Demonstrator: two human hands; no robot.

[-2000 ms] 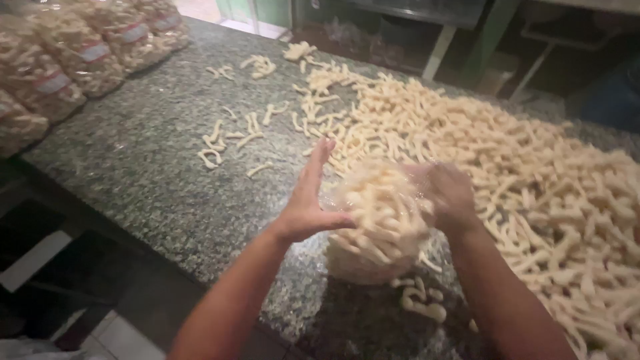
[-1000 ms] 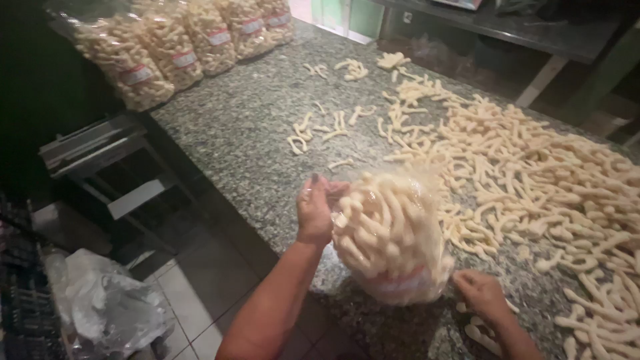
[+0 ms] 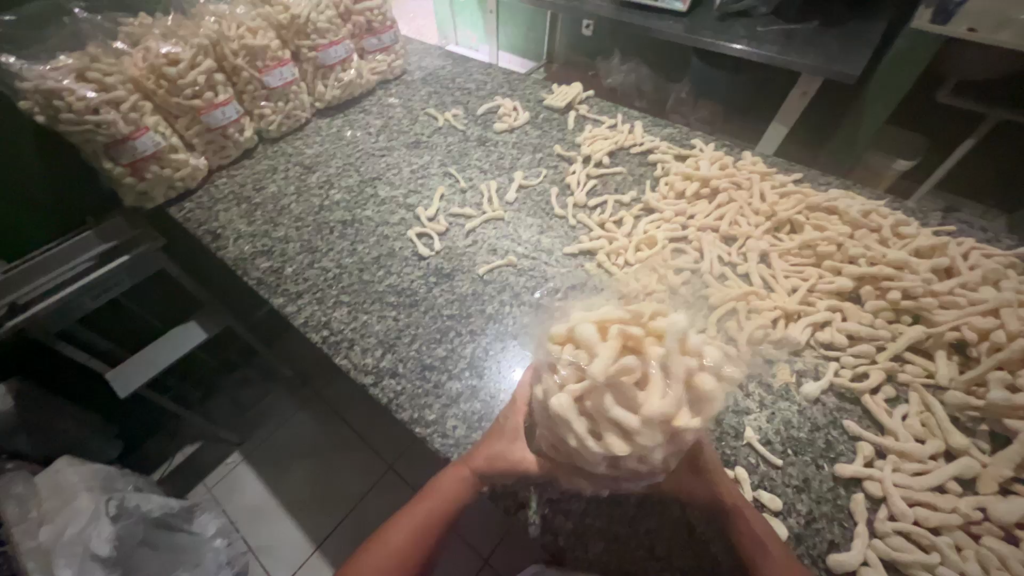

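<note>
A clear plastic bag of pale puffed snack sticks (image 3: 628, 392) is held between both hands over the near edge of the granite counter. My left hand (image 3: 508, 440) grips its left side, fingers partly hidden by the bag. Under the bag's lower right side is my right hand (image 3: 692, 472), its fingers mostly hidden behind the bag. The bag's top looks loose and see-through, tilted away from me. A large heap of loose snack sticks (image 3: 800, 232) spreads over the counter to the right, and a few stray sticks (image 3: 480, 208) lie beyond the bag to the left.
Several filled bags with red and white labels (image 3: 188, 104) stand at the granite counter's (image 3: 320, 216) far left end. A metal stand (image 3: 152, 320) is beside its left edge, above tiled floor. Crumpled clear plastic (image 3: 120, 520) lies at lower left. Behind is a dark shelf (image 3: 768, 36).
The bag was more upright with its label facing me a second ago; now it is tilted. My right hand has moved from beside the bag to its underside. The view has shifted left since the oldest frame.
</note>
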